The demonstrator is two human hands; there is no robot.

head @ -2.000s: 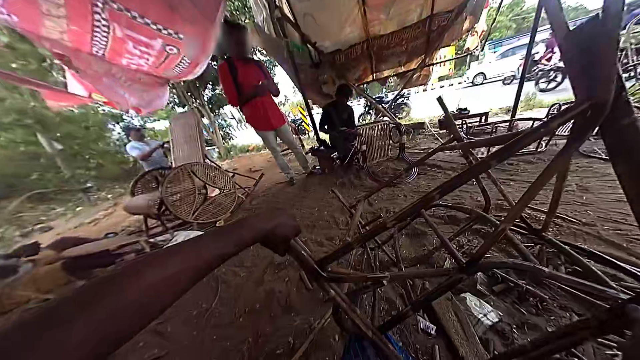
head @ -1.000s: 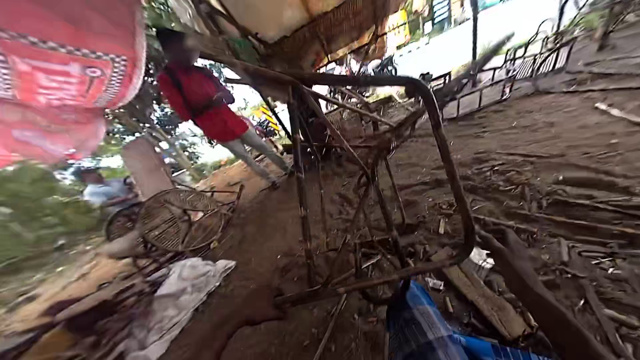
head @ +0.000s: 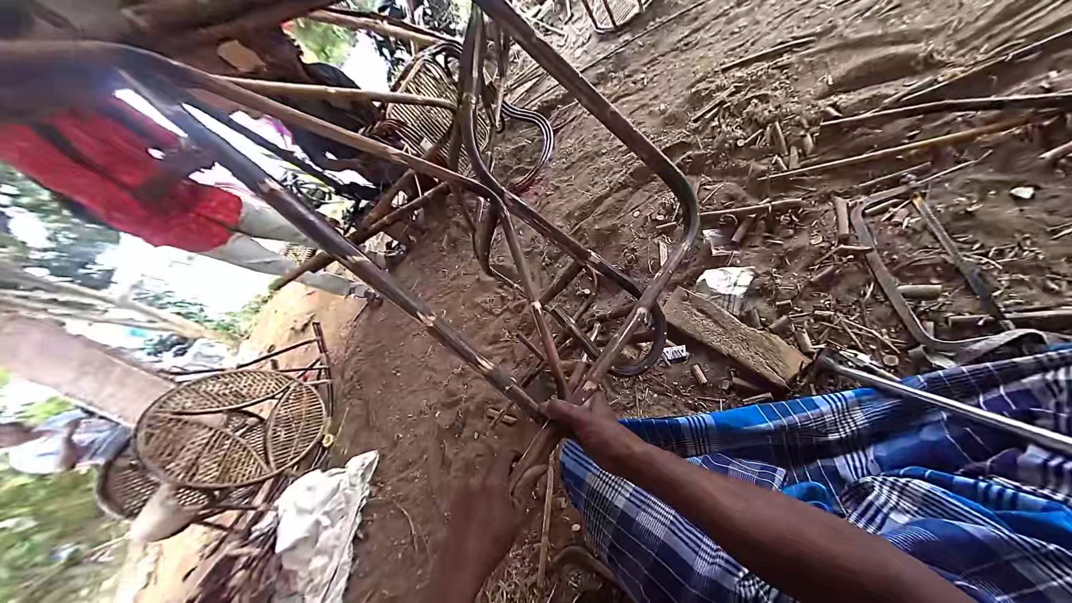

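A frame of bent dark cane poles [head: 381,280] rises in front of me, its poles meeting low at the middle. My right hand [head: 586,423] is closed around the frame close to where several poles come together. Blurred, my left hand [head: 486,502] is just below and to the left, at the frame's lower end; whether its fingers grip a pole is not clear. Blue checked cloth [head: 695,494] covers my lap under the right forearm. A metal rod [head: 946,406] lies across the cloth at the right.
Round woven cane pieces [head: 230,427] stand at the left beside a white cloth [head: 322,519]. A wooden block [head: 733,335], cane offcuts and a bent strip frame [head: 888,268] lie on the dirt. A person in a red shirt [head: 126,176] stands at the upper left.
The cane frame has turned in my hands, and my right hand, near its right side a second ago, is now at its low joint. The view has tilted and swung down.
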